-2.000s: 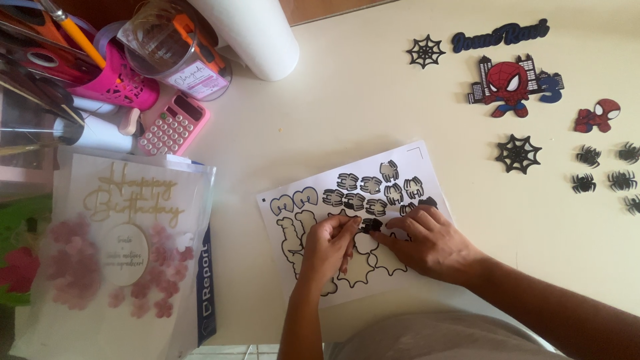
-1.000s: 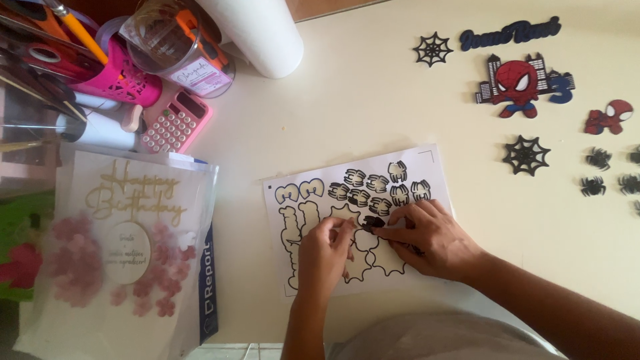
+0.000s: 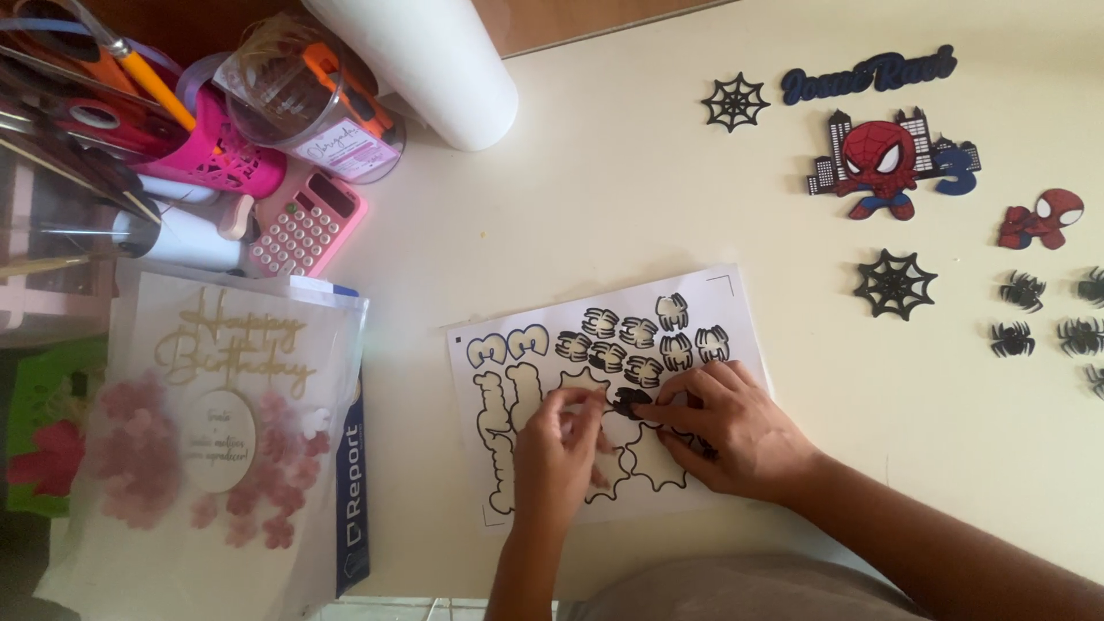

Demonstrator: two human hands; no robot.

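Observation:
A white sheet (image 3: 604, 306) with cut-out openings outlined in black lies slanted on the table. Over its middle, my right hand (image 3: 733, 427) touches a black paper spider cutout (image 3: 632, 402) with its fingertips. My left hand (image 3: 561, 440) is just left of the spider, thumb and forefinger pinched together; whether something small is between them is unclear. Spider-shaped openings (image 3: 638, 331) fill the sheet's upper part, and web-shaped ones (image 3: 660, 461) are partly under my hands.
Finished pieces lie at the right: web cutouts (image 3: 895, 285), a Spider-Man figure (image 3: 878, 164), and several black spiders (image 3: 1012, 340). Leftward are a pink calculator (image 3: 306, 226), a magenta basket (image 3: 237, 172), a clear cup (image 3: 371, 155), a white roll (image 3: 440, 69) and a decorated plastic sleeve (image 3: 250, 336).
My hands stay over the middle of the sheet. The black spider cutout shows more fully now, beside my right fingertips.

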